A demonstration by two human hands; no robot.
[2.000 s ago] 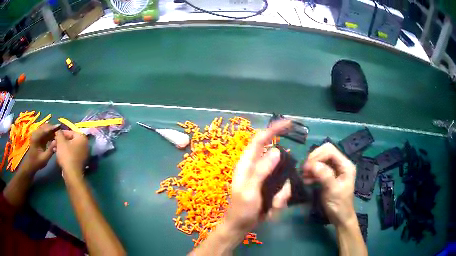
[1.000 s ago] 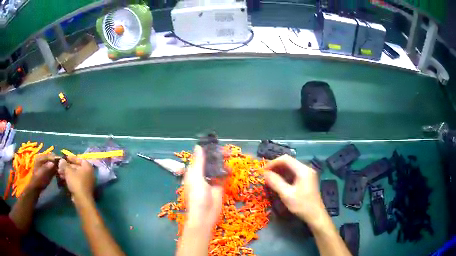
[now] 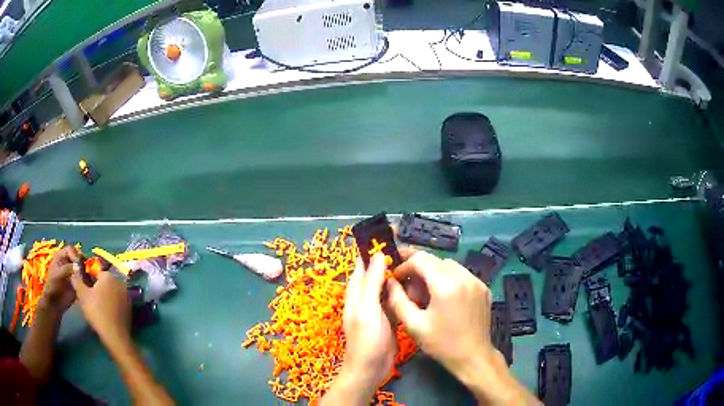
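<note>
A black plastic housing (image 3: 371,231) is held upright in my left hand (image 3: 369,317), over the right edge of the heap of orange inserts (image 3: 306,317). An orange insert (image 3: 379,248) shows on the housing's face. My right hand (image 3: 444,305) is at the housing's lower right, fingers bent in against it; whether its fingertips hold a small part is hidden. Several loose black housings (image 3: 562,289) lie to the right of my hands, one just behind them (image 3: 429,231). A heap of small black parts (image 3: 655,305) lies at the far right.
A white-handled pointed tool (image 3: 258,263) lies left of the heap. Another worker's hands (image 3: 99,293) are at the left, by orange strips (image 3: 40,273) and a clear bag (image 3: 163,270). A black rounded unit (image 3: 471,155) sits on the belt beyond the pale line. A green fan (image 3: 181,51) stands behind.
My left hand has moved right with the housing, and my right hand has come in against it. An orange insert now shows on the housing. The black rounded unit has shifted left in view.
</note>
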